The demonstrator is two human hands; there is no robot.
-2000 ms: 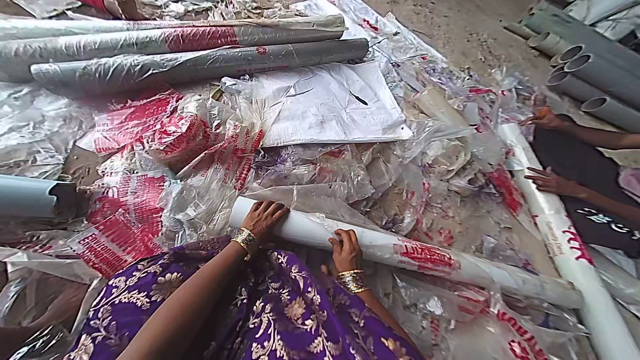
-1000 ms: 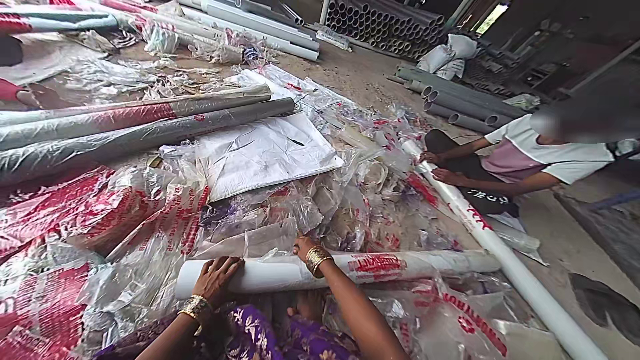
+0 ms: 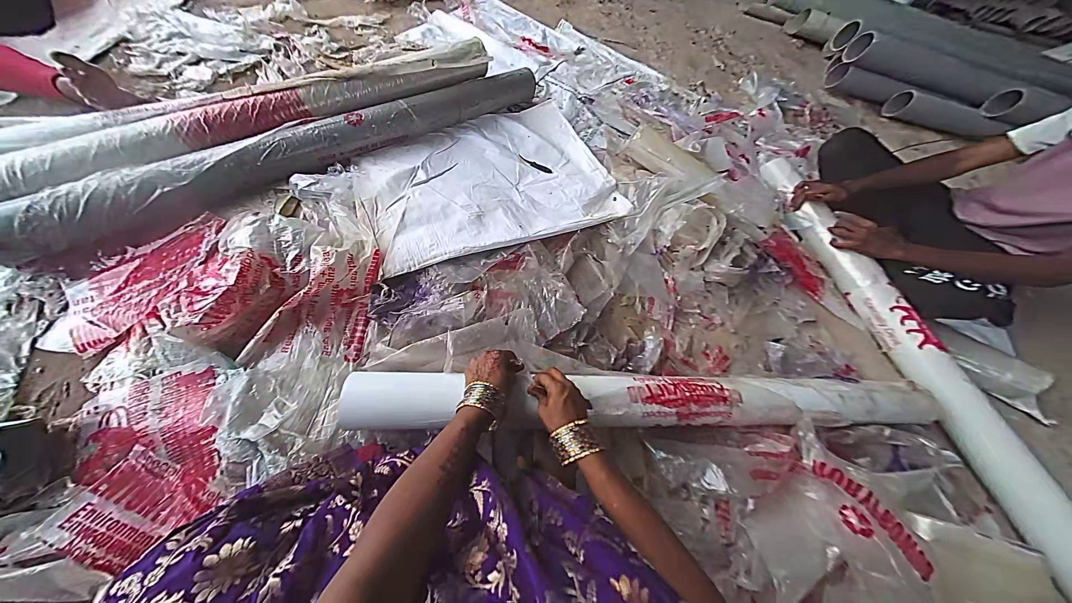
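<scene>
A white roll (image 3: 402, 400) lies crosswise in front of my purple patterned garment (image 3: 335, 536). Its left end is bare white; farther right, clear plastic film with red print (image 3: 687, 398) covers it. My left hand (image 3: 492, 373) is on top of the roll near its left part, fingers bent at the film's edge. Just to the right, my right hand (image 3: 559, 398) has its thumb and fingertips pinched together on the film over the roll. Both wrists wear gold bangles. The film between the hands is thin and hard to make out.
Crumpled plastic film (image 3: 318, 293) surrounds the roll, with a folded white sheet (image 3: 494, 180) beyond. Long wrapped rolls (image 3: 251, 159) lie at upper left. At right a person's hands (image 3: 863, 234) rest on another white roll (image 3: 963, 394), which meets mine. Grey pipes (image 3: 930, 67) lie at upper right.
My hands have come closer together on the roll; one second ago they were farther apart, the left nearer its left end. The view has tilted down again.
</scene>
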